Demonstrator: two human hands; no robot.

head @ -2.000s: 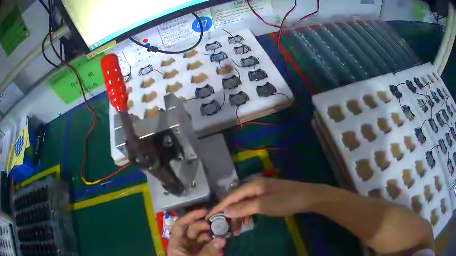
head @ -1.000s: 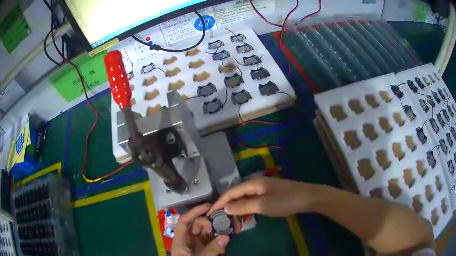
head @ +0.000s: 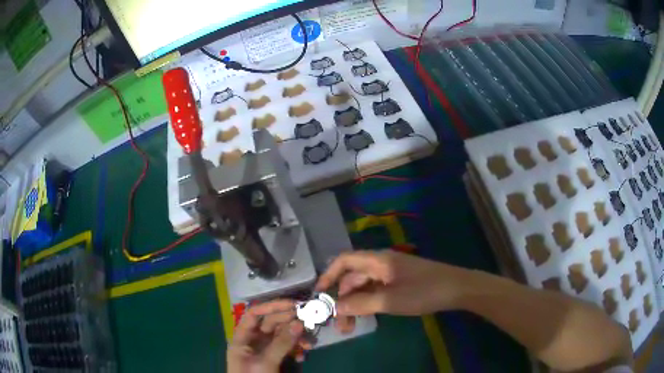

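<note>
A small round wired unit (head: pixel 316 311) with a notched outline shines bright white between my two hands, in front of the fixture. My left hand (head: pixel 263 334) pinches it from the left with the fingertips. My right hand (head: pixel 368 288) holds its right side with thumb and fingers. The silver test fixture (head: pixel 273 251) stands just behind my hands, its red toggle handle (head: pixel 182 109) pointing up. Any thin lead on the unit is too small to tell.
A white foam tray (head: pixel 287 175) with dark units and tan cutouts lies behind the fixture. Stacked foam trays (head: pixel 480 156) are at right, clear ridged trays (head: pixel 510 73) at back right. A blister tray of black units (head: pixel 62 313) is at lower left. A monitor (head: pixel 211 22) stands behind.
The unit has moved slightly up and left and turned from grey to bright white as it tilts. My left hand has shifted left. The whole view has shifted slightly.
</note>
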